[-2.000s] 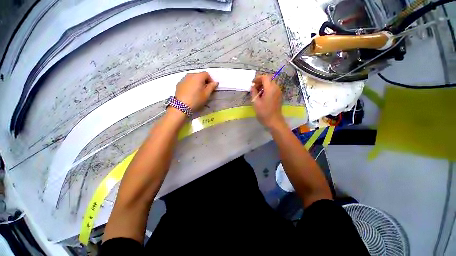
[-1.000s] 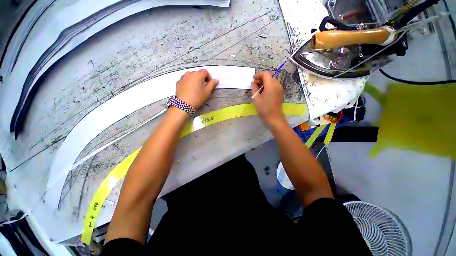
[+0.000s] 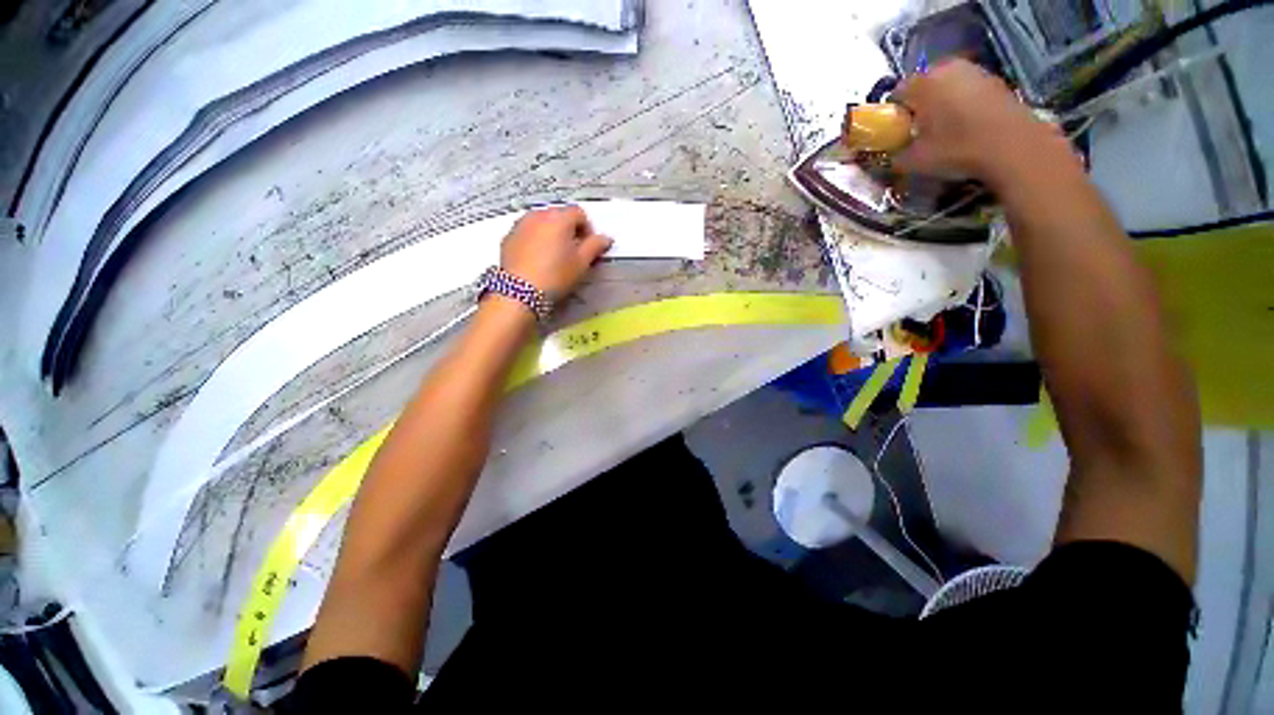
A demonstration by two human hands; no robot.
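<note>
A long curved white waistband piece (image 3: 349, 300) lies on the pen-marked pressing table (image 3: 671, 119). My left hand (image 3: 552, 254), with a beaded bracelet at the wrist, presses on it near its right end, fingers curled. A thin narrow white strip (image 3: 342, 388) lies along its inner side. The yellow marking template (image 3: 643, 317) lies nearer me, partly under my left forearm. My right hand (image 3: 964, 123) is closed around the wooden handle of the steam iron (image 3: 880, 203), which sits on its rest. The pen cannot be made out clearly.
A stack of curved white pieces with dark edges (image 3: 210, 105) lies at the far left. The scorched white iron rest (image 3: 908, 286) is at the right, with hose and cord behind. Below the table's right edge are a round white disc (image 3: 824, 496) and a fan (image 3: 974, 590).
My right hand has left the right end of the white piece, moved up and right, and taken hold of the iron's handle. My left hand has stayed almost in place.
</note>
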